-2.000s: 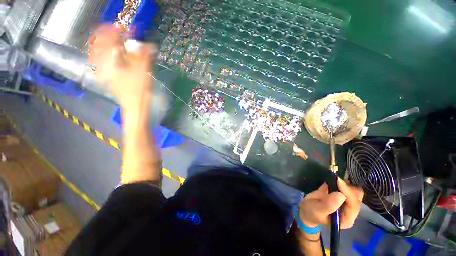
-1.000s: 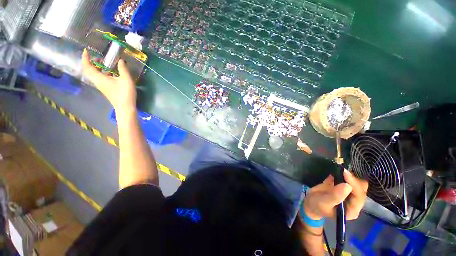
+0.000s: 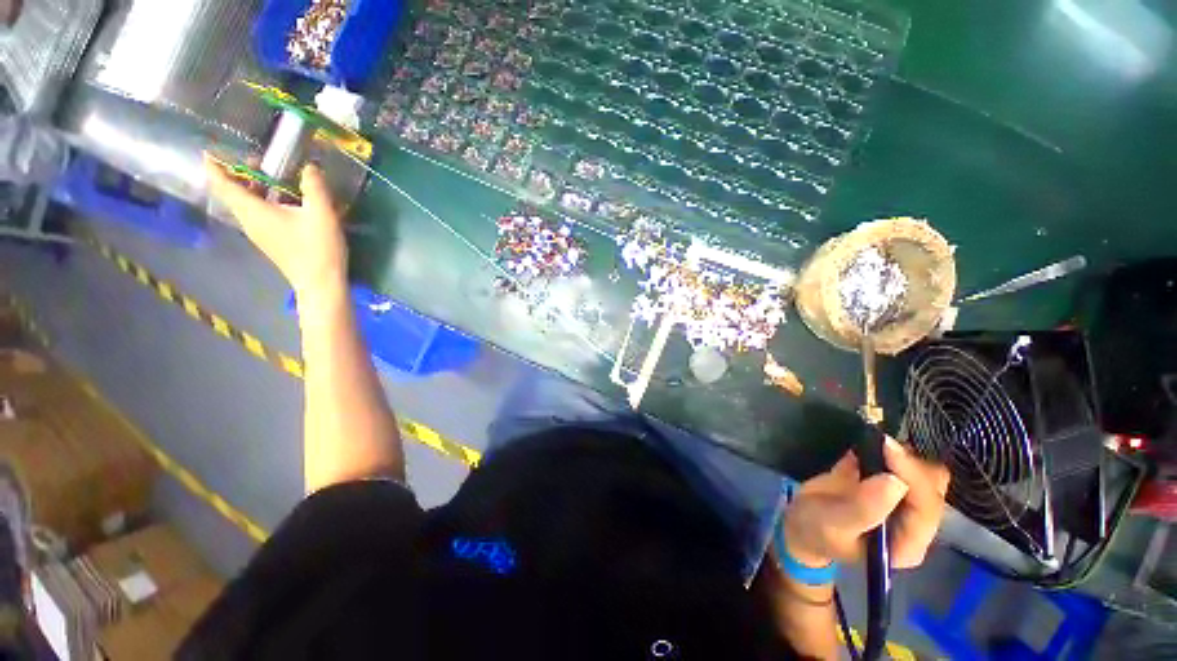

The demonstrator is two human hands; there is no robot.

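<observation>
My left hand point(image 3: 294, 233) is at the solder spool point(image 3: 283, 145) on its stand at the far left, thumb and fingers spread around the spool's near side; whether it grips the spool is hard to tell. Solder wire point(image 3: 445, 226) runs from the spool across the mat. My right hand point(image 3: 867, 508) is closed around the black handle of the soldering iron point(image 3: 871, 387), whose tip is in the silvery filling of the tan tip-cleaner bowl point(image 3: 822, 318). A white-and-gold parts pile point(image 3: 723, 310) and a darker red-black pile point(image 3: 540, 248) lie at centre.
A clear blister tray point(image 3: 723, 116) lies behind the piles. A blue parts bin point(image 3: 374, 39) is at the upper left. A black fume fan point(image 3: 1065, 446) is at the right, with a thin metal tool point(image 3: 1029, 279) beside the bowl. A brown scrap point(image 3: 782, 376) lies right of the pile.
My left hand was blurred over the spool two seconds ago; it is now lower, with the spool visible above it. My right hand has moved slightly right and stays on the iron.
</observation>
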